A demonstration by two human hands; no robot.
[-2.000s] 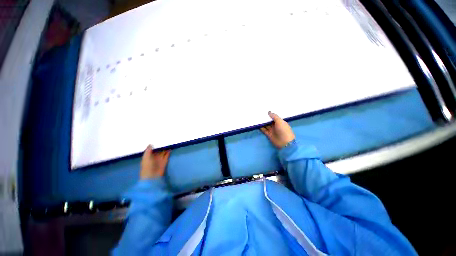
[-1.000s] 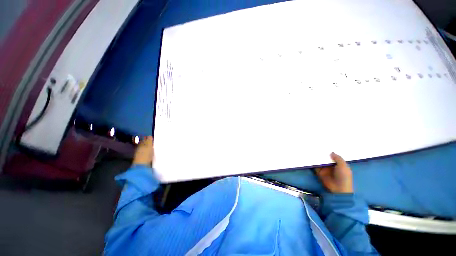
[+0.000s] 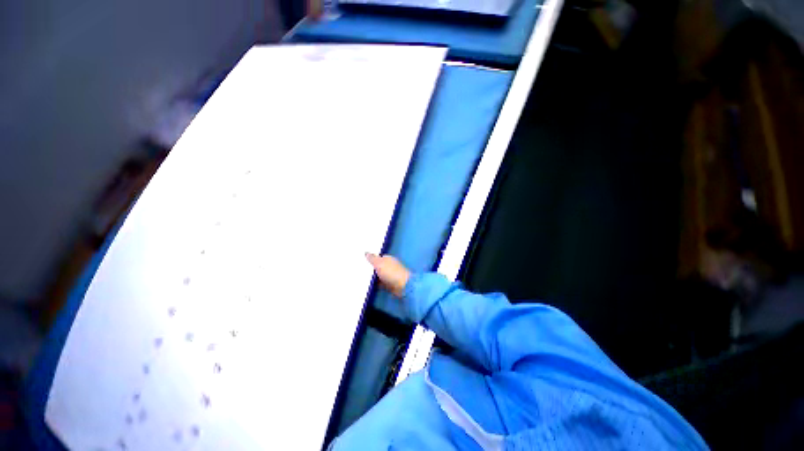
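A very large white panel (image 3: 291, 203) with a thin dark edge and rows of small grey marks lies lengthwise over the blue cloth cover (image 3: 450, 150). Its near end is cut off by the bottom of the picture. My right hand (image 3: 390, 273) holds the panel's right long edge, with the thumb on top and the other fingers hidden under or behind the edge. My left hand is out of the picture.
A pale metal side rail (image 3: 480, 189) runs along the right of the cloth. Another flat, dark-edged panel (image 3: 432, 7) lies at the far end. Brown cartons (image 3: 740, 158) stand at the right beyond a dark floor area. A grey wall (image 3: 79, 97) is at the left.
The view has swung so the panel now stretches away ahead of me. My left hand, earlier at the panel's edge, has left the picture. My right hand is still on the long edge.
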